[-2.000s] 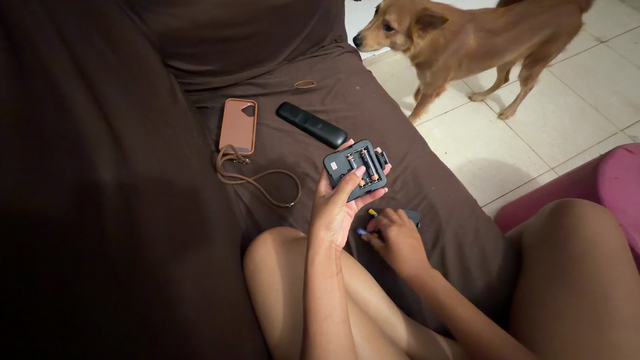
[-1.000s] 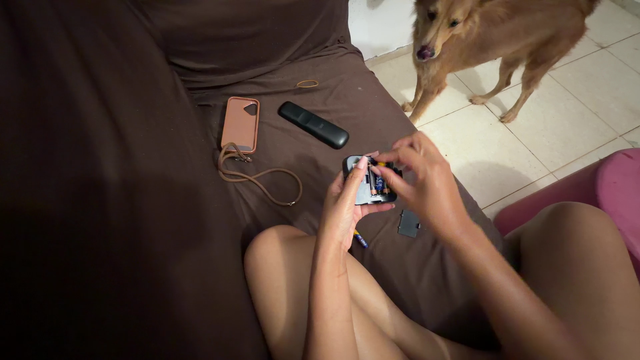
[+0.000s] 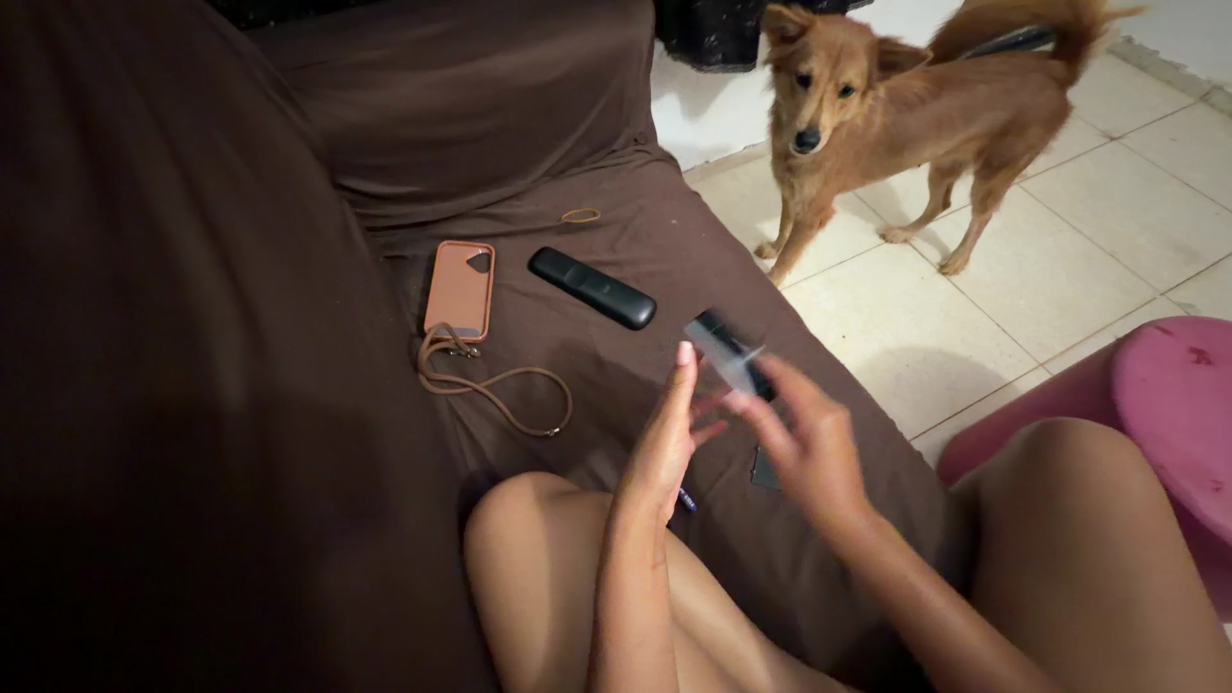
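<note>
A small dark battery-powered device [image 3: 729,354], blurred by motion, is tilted between my hands above the brown sofa cover. My right hand [image 3: 808,443] has its thumb and fingers at the device's lower right end. My left hand [image 3: 669,433] is upright at the device's left side, fingers spread; whether it bears any of the device's weight is unclear. A dark flat cover piece [image 3: 765,470] lies on the cloth, partly behind my right hand. The end of a blue battery [image 3: 686,500] shows beside my left wrist. The batteries inside the device cannot be made out.
On the sofa [image 3: 616,385] lie a black remote control [image 3: 592,288], a salmon phone case [image 3: 461,289] with a brown cord strap [image 3: 500,385], and a rubber band [image 3: 580,216]. A brown dog [image 3: 895,125] stands on the tiled floor. A pink plastic stool [image 3: 1174,404] is at the right.
The device has turned, and its battery side, visible two seconds ago, is no longer plain. My left fingers have spread off its face. The dog has turned its head towards the sofa.
</note>
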